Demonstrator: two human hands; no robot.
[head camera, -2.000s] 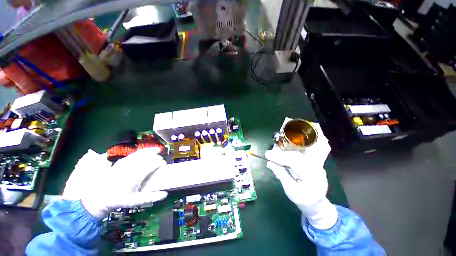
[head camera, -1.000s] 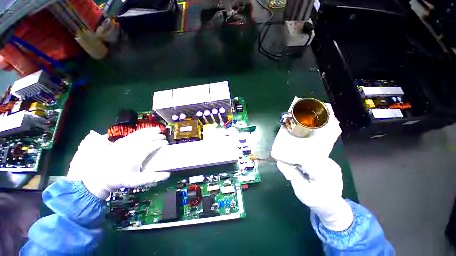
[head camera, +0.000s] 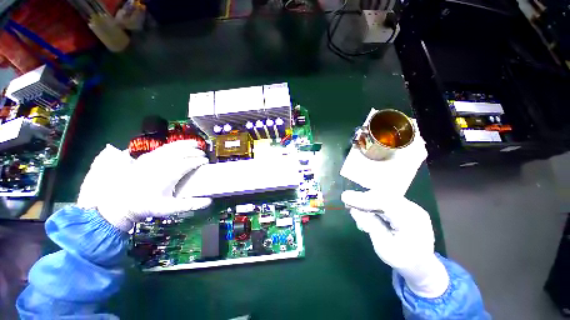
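The green power board (head camera: 187, 240) lies on the green mat, with a finned heatsink (head camera: 240, 106), a flat heatsink (head camera: 250, 175), a transformer (head camera: 234, 147) and orange-red coils (head camera: 165, 144). My gloved left hand (head camera: 147, 184) rests over the board's left part, its fingers at the flat heatsink's left end. My gloved right hand (head camera: 397, 234) holds a thin brush (head camera: 331, 207), whose tip is at the board's right edge. The brass-coloured cup (head camera: 390, 130) with amber liquid stands on a white pad (head camera: 381, 175) just beyond my right hand.
Another board (head camera: 31, 137) lies at the far left. Red material (head camera: 47, 34) is at the back left. A black tote (head camera: 437, 69) with a board (head camera: 478, 119) inside stands at the right. A black cable (head camera: 334, 44) lies at the back.
The view has tilted down, so the scene shifts up. My right hand has moved away from the cup toward me, with the brush tip lower along the board's right edge. My left hand stays on the board.
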